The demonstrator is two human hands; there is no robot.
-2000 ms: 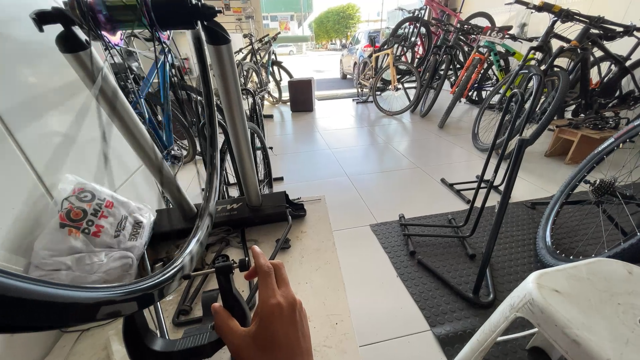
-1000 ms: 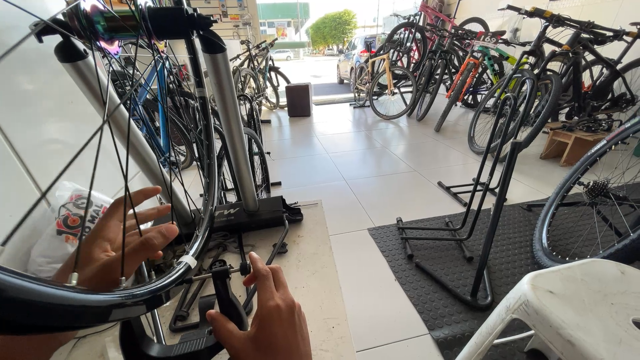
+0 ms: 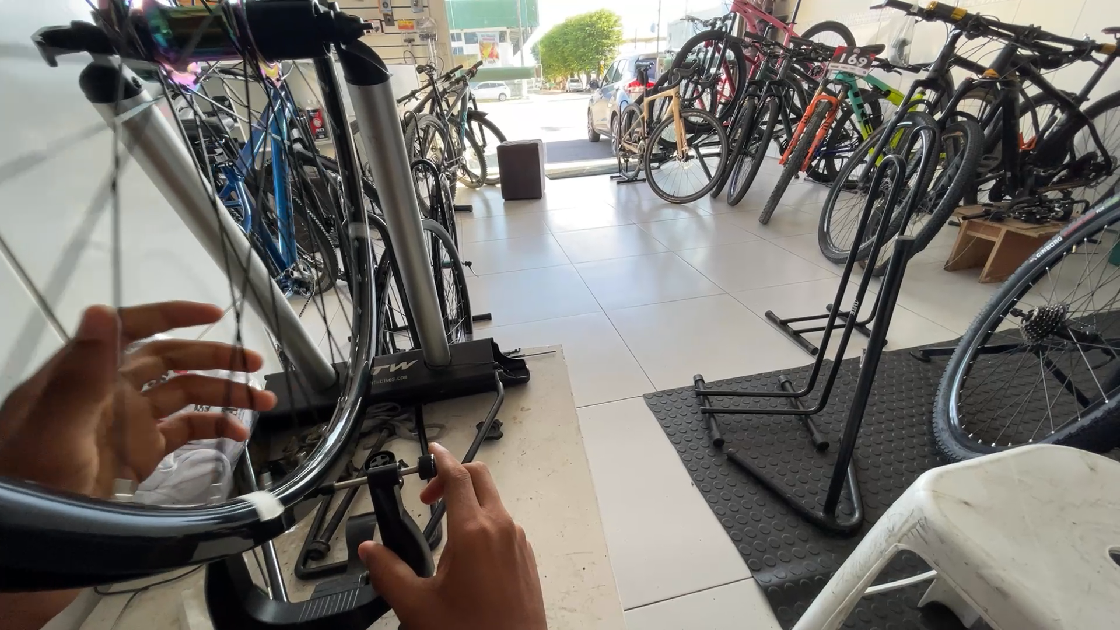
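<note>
A black bicycle rim (image 3: 357, 385) with thin dark spokes stands between the two silver uprights of a wheel truing stand (image 3: 398, 210), its iridescent hub (image 3: 201, 33) at the top. My left hand (image 3: 122, 394) is beside the spokes at the far left, fingers spread, holding nothing visible. My right hand (image 3: 468, 542) is at the black gauge arm (image 3: 394, 516) of the stand, index finger at the small knob (image 3: 427, 466) of its pin and thumb against the arm's lower part. The pin's tip points at the rim near a pale strip (image 3: 262, 505).
A white plastic stool (image 3: 1006, 525) stands at lower right, beside a black floor bike rack (image 3: 853, 394) on a rubber mat (image 3: 735, 490). Several bicycles line both sides. A dark box (image 3: 521, 170) is near the doorway. A plastic bag (image 3: 197, 464) lies behind the rim.
My left hand has come into view at the left since the oldest frame and is now farther left than one second ago. My right hand stays at the gauge arm.
</note>
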